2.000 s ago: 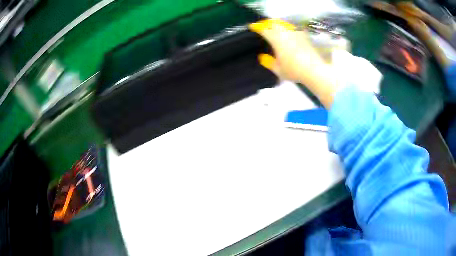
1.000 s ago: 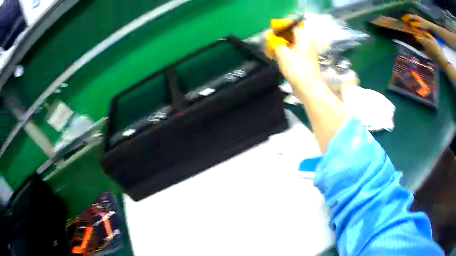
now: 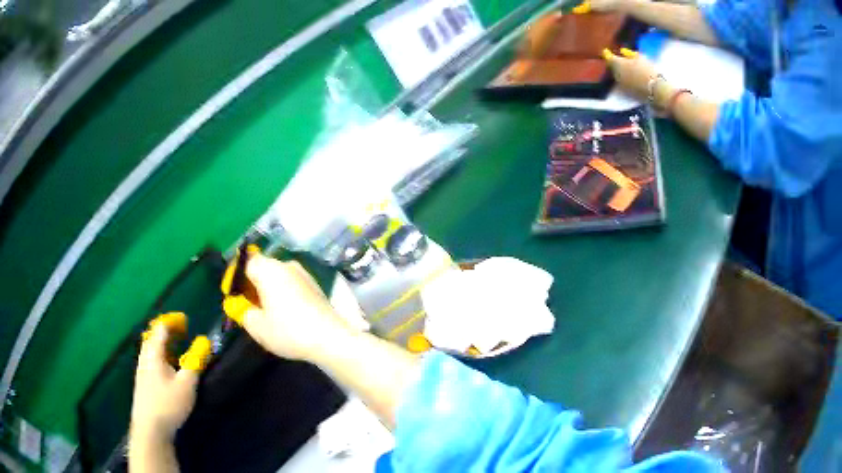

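Note:
My left hand (image 3: pixel 166 379), with yellow finger cots, is over the left part of the black foam tray (image 3: pixel 258 402), fingers apart and empty. My right hand (image 3: pixel 282 309), also with yellow cots, is over the tray's back edge. It pinches a thin dark item (image 3: pixel 243 270), blurred and mostly hidden by the fingers; I cannot tell what it is. The tray is partly covered by my hands and forearm. A bit of the white mat (image 3: pixel 309 460) shows at the bottom edge.
Two metal-topped bottles (image 3: pixel 383 300) stand beside a white cloth (image 3: pixel 489 305), before clear plastic bags (image 3: pixel 355 175). A printed tablet-sized piece (image 3: pixel 600 171) lies on the green bench. Another person's hands (image 3: pixel 637 83) work at an orange-brown slab (image 3: pixel 582 46). An open brown carton (image 3: pixel 748 369) is right below.
The view has swung right. My left hand has come into view over the tray. My right hand is now low at the tray's back edge, the dark item still between its fingers.

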